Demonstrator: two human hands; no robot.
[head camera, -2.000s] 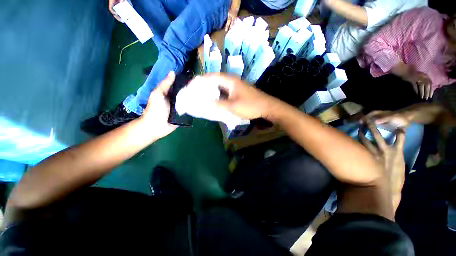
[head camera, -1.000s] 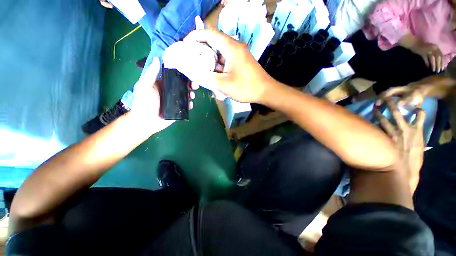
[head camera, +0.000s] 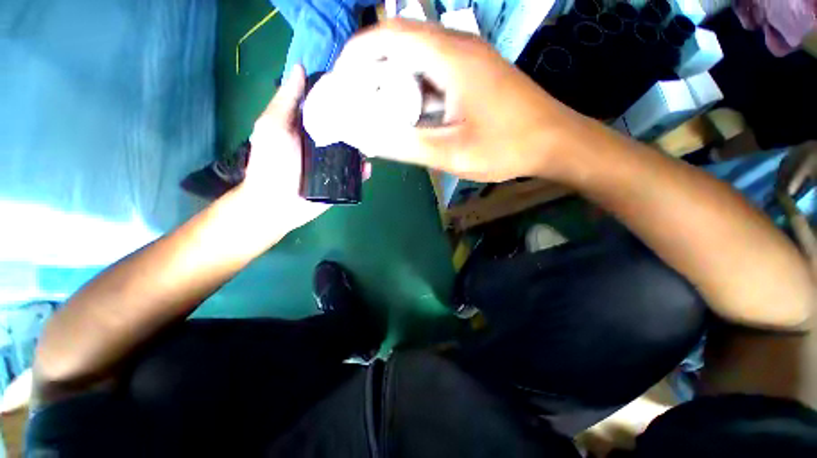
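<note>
My left hand holds a glossy black cylinder upright above the green floor, left of centre, with the thumb along its left side and fingertips showing at its right. My right hand is closed on a white crumpled cloth and presses it over the upper front of the cylinder. The cloth hides the cylinder's middle; part of its dark top shows behind. Overexposure blurs the cloth's edge against my right hand.
Several black cylinders stand at the upper right beside white cartons on brown cardboard. Blue sheeting covers the left side. A blue-jeaned leg is at the top, and another person's hand at the right edge.
The cloth in my right hand has moved down over the cylinder, covering more of it. The view has shifted, so the pile now sits higher and further right.
</note>
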